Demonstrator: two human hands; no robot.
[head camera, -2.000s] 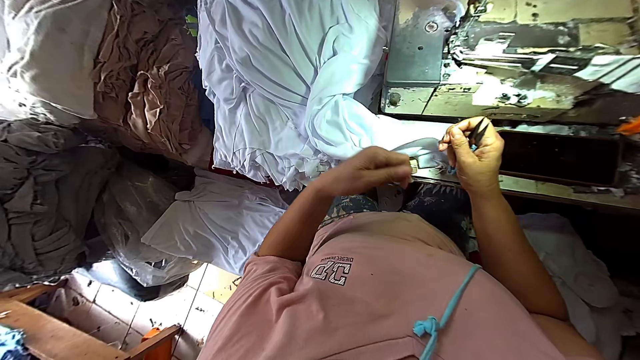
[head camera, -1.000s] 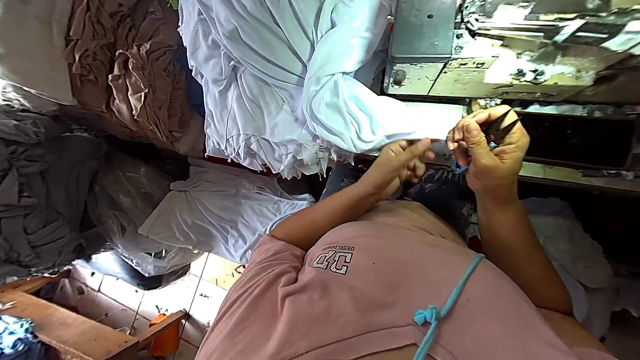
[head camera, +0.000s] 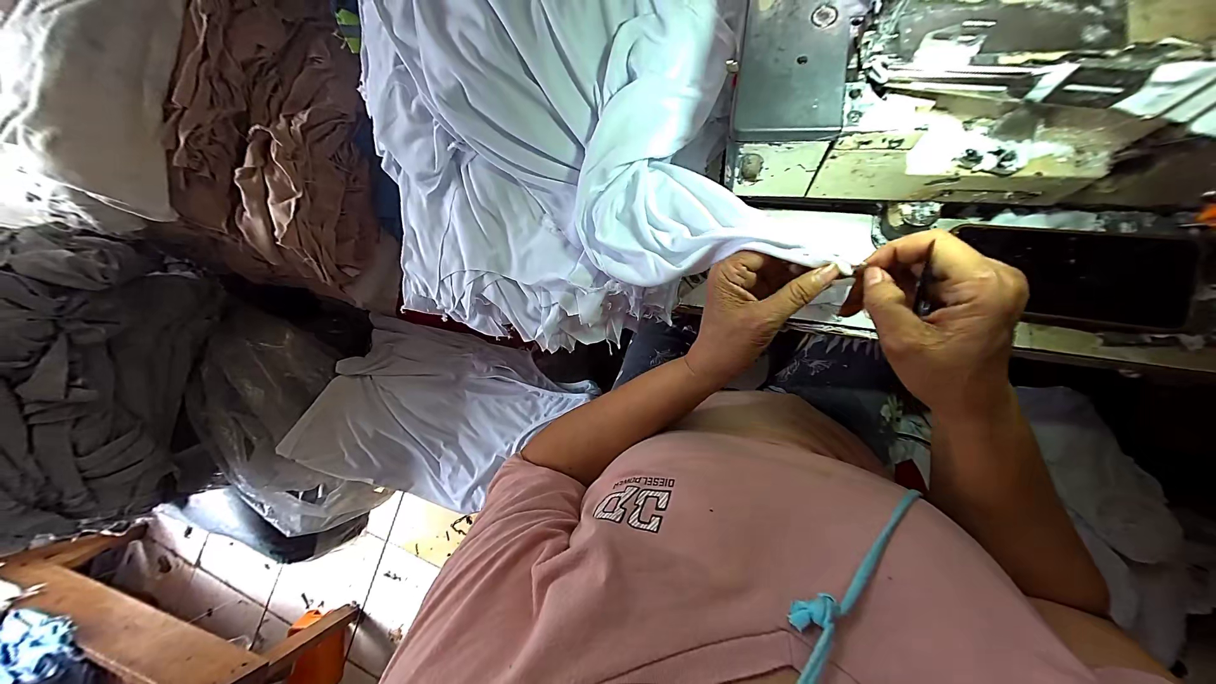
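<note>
My left hand pinches the narrow end of a white cloth between thumb and fingers. The cloth runs from that pinch up to a large white heap at the upper middle. Just right of it, my right hand has its thumb and index fingertips closed together at the tip of the cloth. A small dark tool, its kind not clear, is tucked in the fingers of my right hand. What lies between the right fingertips is too small to tell.
A grey metal machine plate and a worn work table lie beyond my hands. A dark smartphone-like slab or recess is at right. Brown cloth, grey cloth and a wooden frame are at left.
My left hand, apart from the cloth a second ago, now pinches its end beside my right fingertips. The dark tool stays in my right hand.
</note>
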